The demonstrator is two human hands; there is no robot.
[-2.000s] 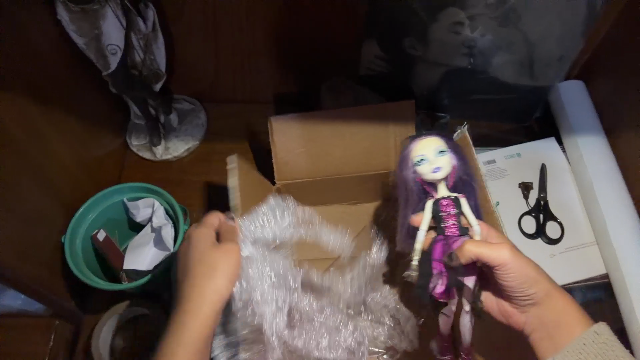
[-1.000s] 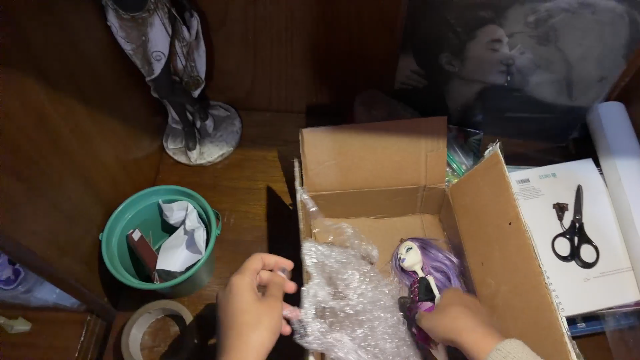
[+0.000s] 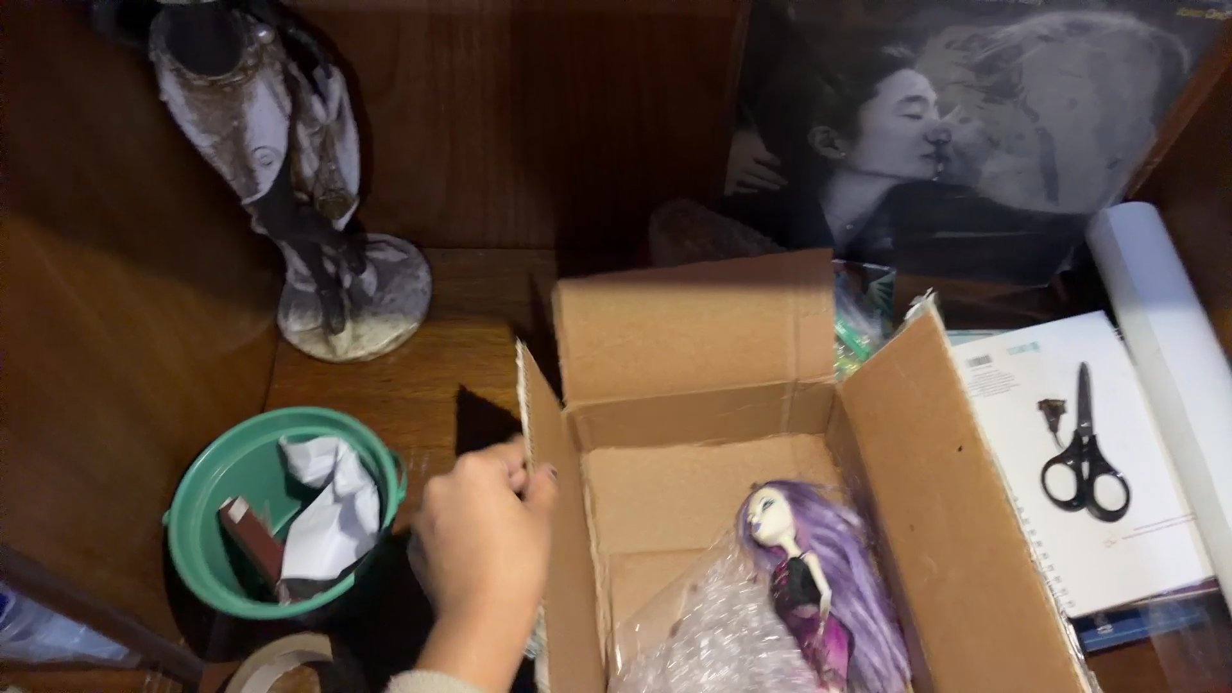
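A fashion doll (image 3: 804, 587) with long purple hair and a black and magenta outfit lies in an open cardboard box (image 3: 693, 337), along its right side. Bubble wrap (image 3: 722, 626) sits beside the doll, in the lower part of the box. My left hand (image 3: 491, 539) is at the box's left flap, its thumb and fingers at the flap's outer edge; whether they pinch the cardboard is not clear. My right hand is out of view.
A green plastic bucket (image 3: 183, 568) holding crumpled paper stands left of my hand, with a tape roll (image 3: 255, 664) below. Behind are a figurine (image 3: 356, 298) and a black-and-white picture (image 3: 895, 144). Black scissors (image 3: 1085, 472) lie on a spiral notebook (image 3: 1039, 366) at right, beside a white roll (image 3: 1155, 289).
The doll, held up in my right hand two seconds ago, now lies in the box, let go. My right hand has left the view. My left hand has moved from the bubble wrap to the left flap.
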